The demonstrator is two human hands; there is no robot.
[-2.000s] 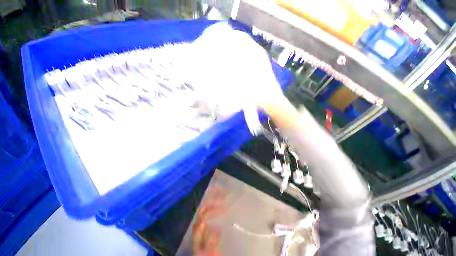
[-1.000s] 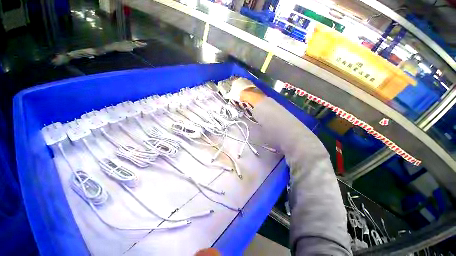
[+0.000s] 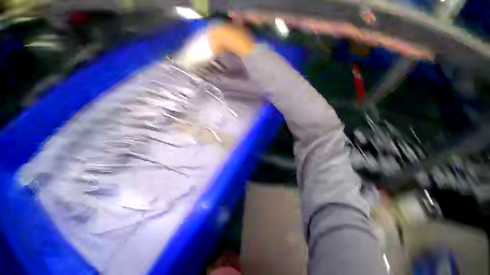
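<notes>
The whole view is blurred by motion. A blue crate (image 3: 215, 215) fills the left side, with a row of white adapters (image 3: 80, 129) along its far side and their cords lying on a white sheet (image 3: 123, 247). My right hand (image 3: 228, 40), on a grey-sleeved arm, is at the crate's far right corner, with white at its fingers. Whether that white is glove or adapter, and what the fingers hold, I cannot tell. My left hand (image 3: 223, 268) is a small reddish patch cut off by the bottom edge.
A beige cardboard mat (image 3: 274, 228) lies right of the crate. White adapters with cords lie on the dark conveyor (image 3: 392, 147) at right. A small blue object (image 3: 435, 262) is at the lower right. A metal rail (image 3: 322, 21) with a red-and-white strip crosses the top.
The view has swung and blurred since one second ago, so the crate sits more tilted and the mat shows again. My right hand stays at the crate's far right corner.
</notes>
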